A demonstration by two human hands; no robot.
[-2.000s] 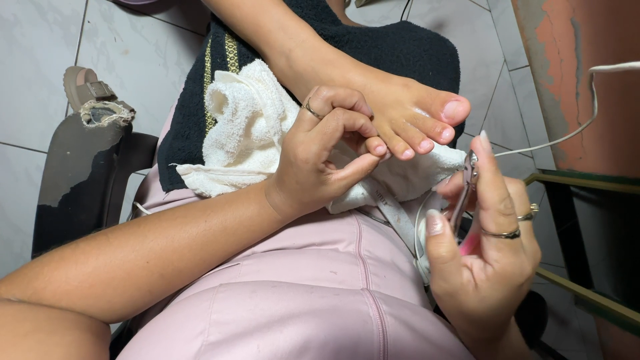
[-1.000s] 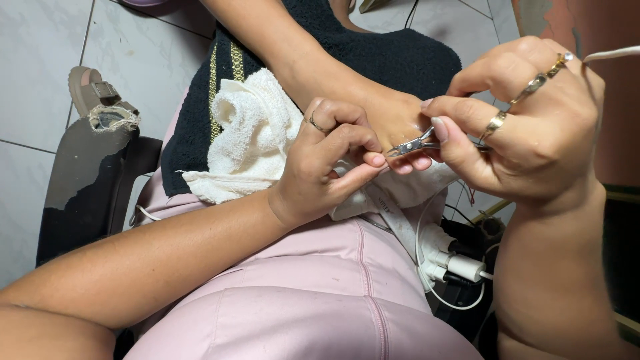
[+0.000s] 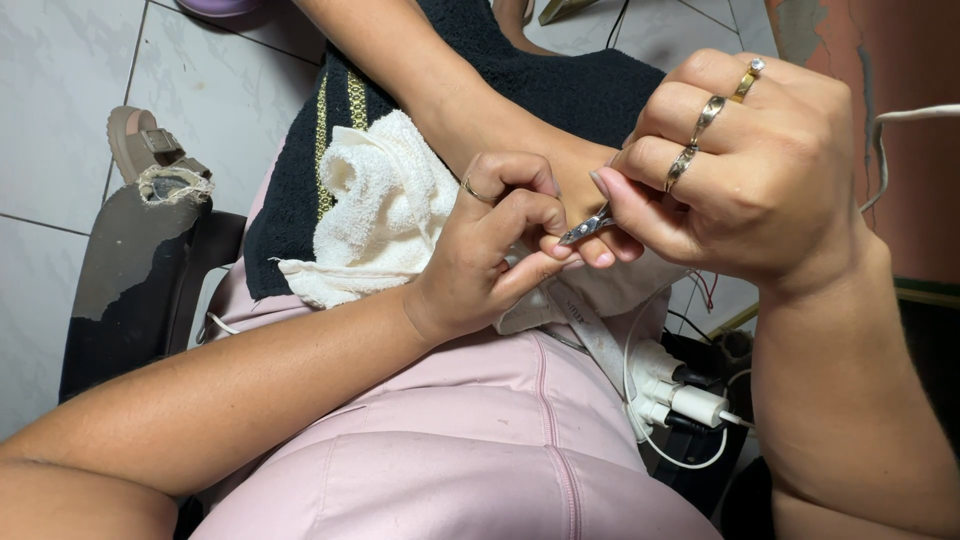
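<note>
Another person's bare foot [image 3: 559,161] rests across my lap on a black towel [image 3: 292,240] with gold trim and a crumpled white towel [image 3: 382,202]. My left hand [image 3: 499,232], a ring on one finger, pinches one of the small toes [image 3: 559,247] between thumb and fingers. From the right, my right hand [image 3: 720,165], wearing several rings, holds metal cuticle nippers [image 3: 589,225]; their tips touch or nearly touch the nail edge of that toe. The nippers' handles are hidden inside my right hand, and the big toe is hidden behind it. A nail file [image 3: 592,337] lies below the foot.
White plugs and an adapter [image 3: 697,405] with cables sit at my right side. A worn black armrest [image 3: 142,247] stands at the left, near a sandal [image 3: 139,142] on the tiled floor [image 3: 60,97]. A cracked orange wall [image 3: 915,172] rises at the right.
My right hand has come up and over from beside the toes with the nippers, which are now at the toe my left hand holds. My left hand has stayed at the toes.
</note>
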